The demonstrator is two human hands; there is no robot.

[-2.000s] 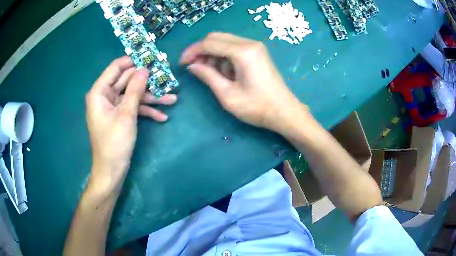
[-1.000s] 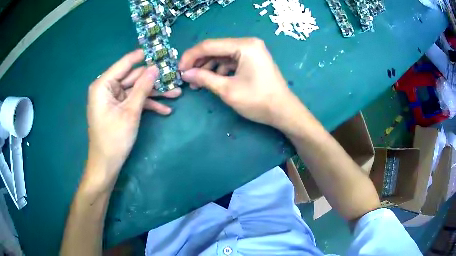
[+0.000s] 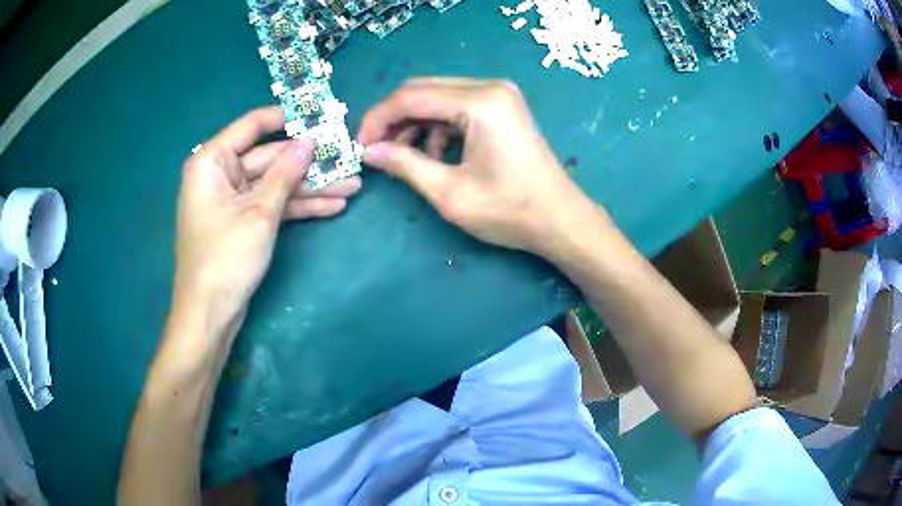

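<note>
A green PCB panel strip [image 3: 309,104] with a row of repeated small boards runs from the top edge down to my left hand. My left hand [image 3: 247,183] holds its near end between thumb and fingers. My right hand [image 3: 475,163] is at the strip's right edge near that end, thumb and index fingertips together at a tiny white piece, which the fingertips partly hide. A pile of white pieces [image 3: 577,38] lies on the green table beyond my right hand.
More PCB strips [image 3: 381,14] lie at the top edge, and a second group [image 3: 707,25] at upper right. A white ring [image 3: 36,227] and white bands [image 3: 27,336] are at left. Open cardboard boxes [image 3: 791,346] and a red and blue object [image 3: 841,188] are beyond the table's right edge.
The strip's near end has moved slightly right and tilted since the first frame. My right hand has come in from a small gap to the strip's right edge.
</note>
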